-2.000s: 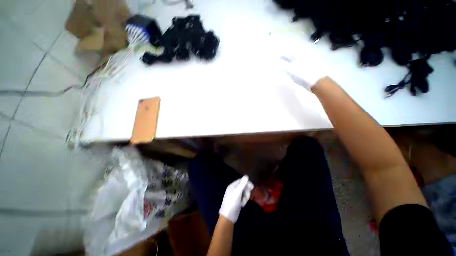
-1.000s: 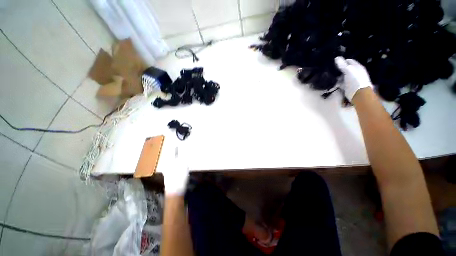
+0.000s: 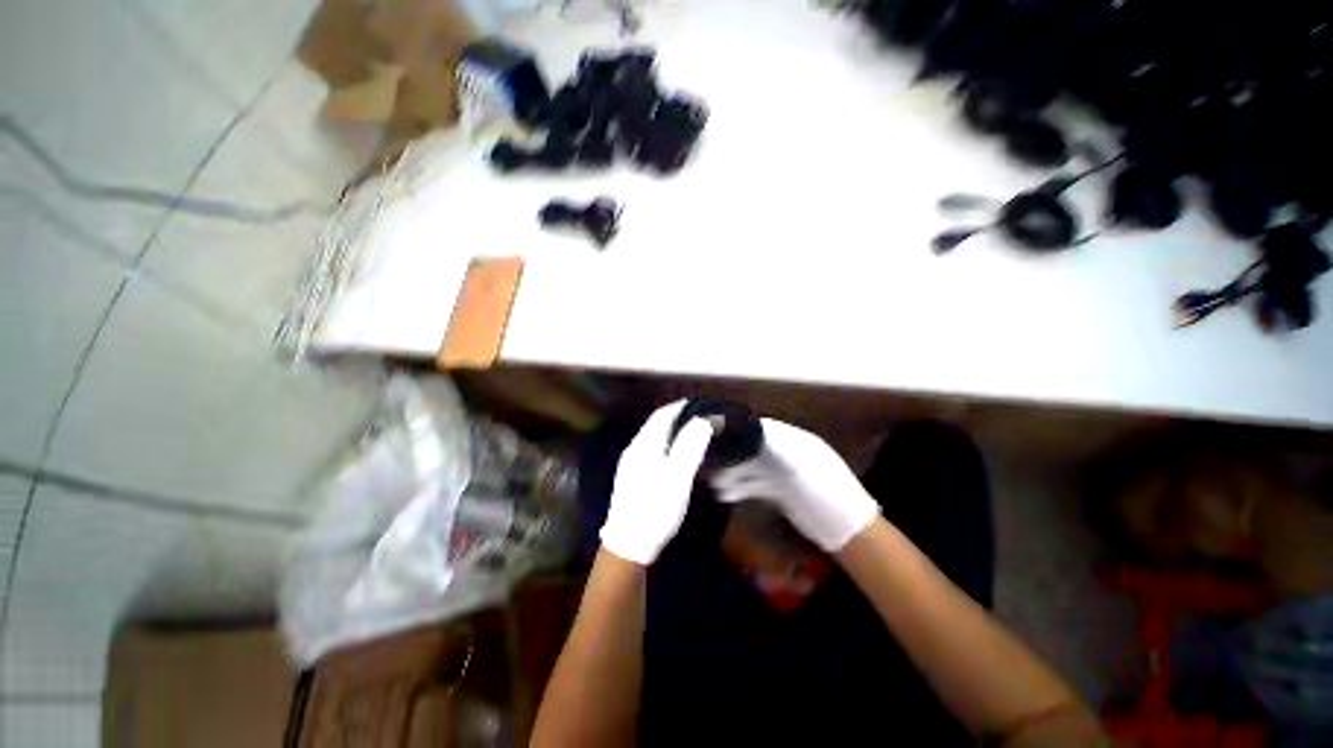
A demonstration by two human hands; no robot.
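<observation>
My left hand (image 3: 654, 485) and my right hand (image 3: 800, 479), both in white gloves, are close together above my dark-clothed lap, just off the bench's front edge. Both hold a black coiled cable bundle (image 3: 727, 436) between them. The fingers partly hide the bundle and the view is blurred; whether a tie is on it cannot be told.
The white bench (image 3: 760, 292) bears a phone (image 3: 483, 311), a single small bundle (image 3: 580, 219), a cluster of bundles (image 3: 621, 114) and, at right, a large black cable pile (image 3: 1170, 88). A white sack (image 3: 388, 533) lies left of my knees. A red stool (image 3: 1170, 628) is lower right.
My right hand has come back from the cable pile to above my lap. My left hand has moved right from the bench edge beside the phone. A coiled bundle is now between them.
</observation>
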